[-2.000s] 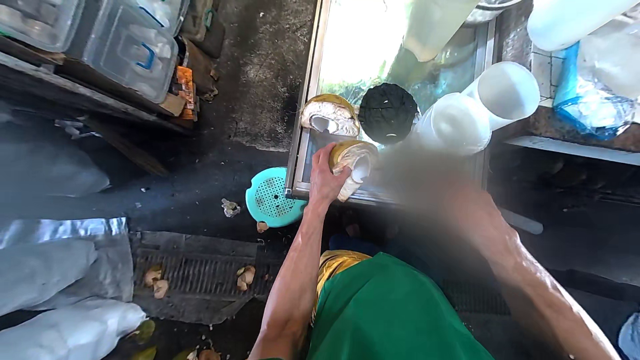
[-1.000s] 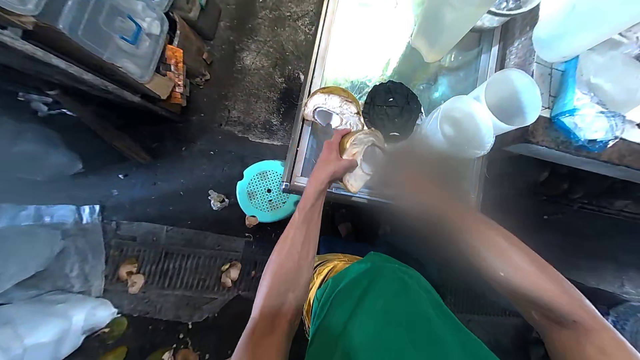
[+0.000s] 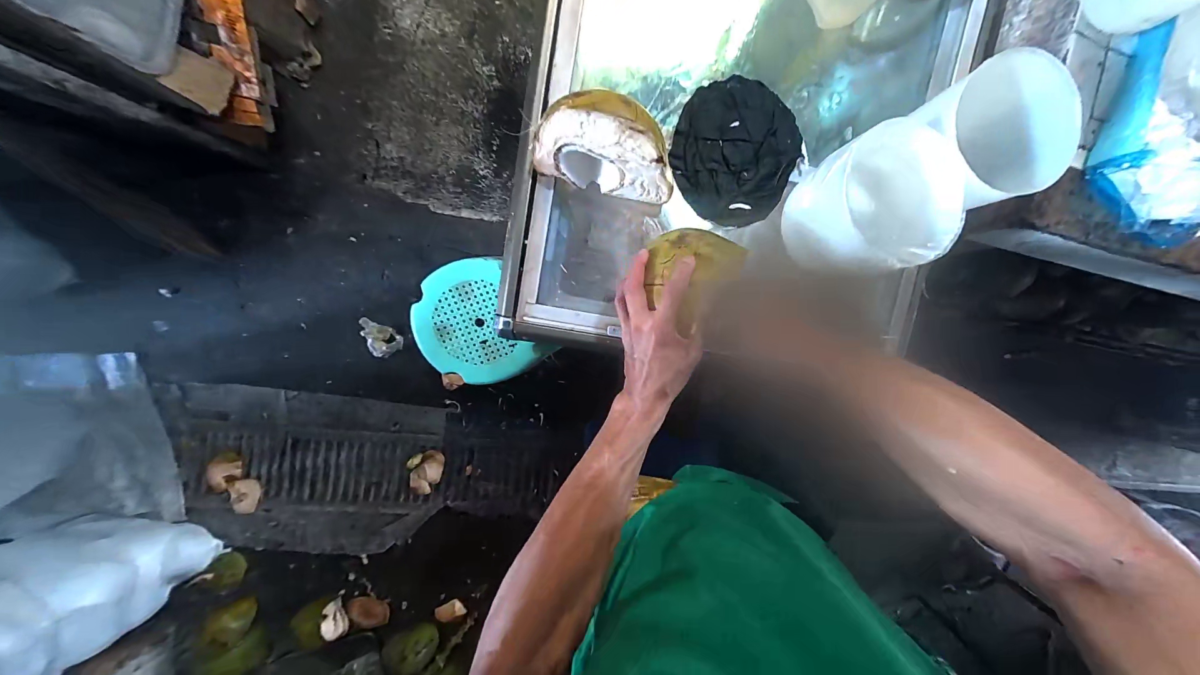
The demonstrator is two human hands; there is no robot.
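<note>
My left hand [image 3: 659, 323] grips a coconut piece [image 3: 696, 262], its yellow-green husk side facing up, at the near edge of a glass-topped case with a metal frame [image 3: 562, 323]. A blurred patch hides my right hand; only the forearm shows, reaching toward the coconut piece from the right. Another cut coconut piece [image 3: 605, 141], white inside with a hollow, lies on the glass beyond my left hand. Beside it sits a dark, round fabric-like object [image 3: 736, 150]. Two white translucent cylindrical containers [image 3: 872, 202] lean side by side to the right.
A turquoise perforated basket [image 3: 459, 323] is below the case's left corner. Husk scraps [image 3: 427, 472] lie on a floor grating [image 3: 309, 469]. Whole green coconuts [image 3: 410, 647] and a white sack [image 3: 94, 586] are at lower left. A blue plastic bag [image 3: 1130, 178] lies at far right.
The coconut piece in my left hand has turned: its white cut side faced up before, and now its husk side does. The view has shifted closer to the case.
</note>
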